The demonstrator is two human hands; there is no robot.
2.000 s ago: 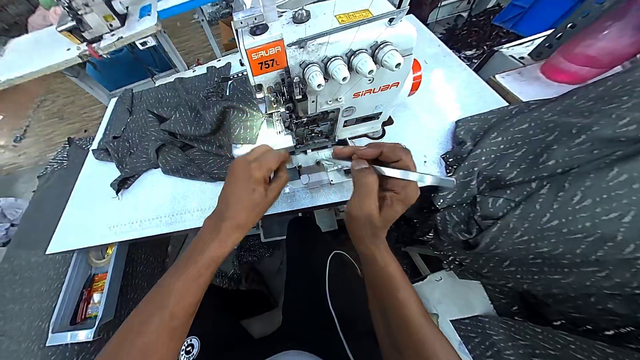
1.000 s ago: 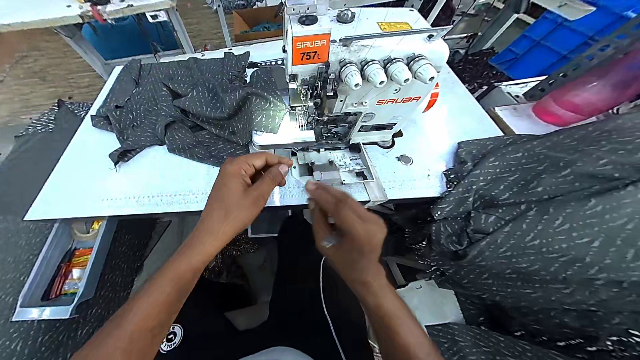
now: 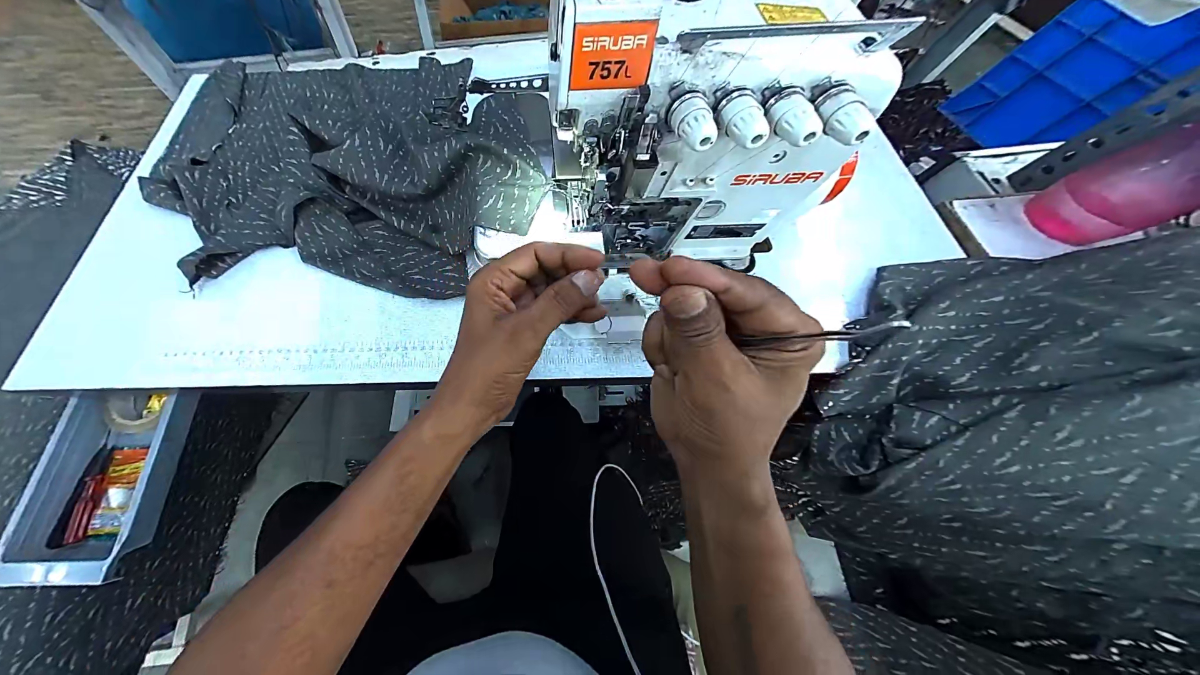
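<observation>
Both my hands are raised in front of a Siruba overlock sewing machine (image 3: 750,178), whose front looper area is exposed. My left hand (image 3: 530,309) has its thumb and forefinger pinched; whether a thread lies between them is too fine to tell. Close to its right, my right hand (image 3: 727,347) keeps slim metal tweezers (image 3: 844,333) in its palm, their end sticking out to the right. Its thumb and forefinger are also brought together, near the left fingertips. Dark flecked fabric (image 3: 375,178) lies bunched on the white table, left of the lit needle area.
More dark flecked fabric (image 3: 1031,422) is heaped at the right. A blue plastic crate (image 3: 1069,70) and a pink object (image 3: 1106,192) stand at the back right. Below the table's left edge is a grey drawer (image 3: 164,492) with small packets. A white cord (image 3: 600,553) hangs over my lap.
Two seconds ago the tweezers were held up near the loopers; now they lie back in my right palm. Both hands have come together in front of the machine. The view has moved closer.
</observation>
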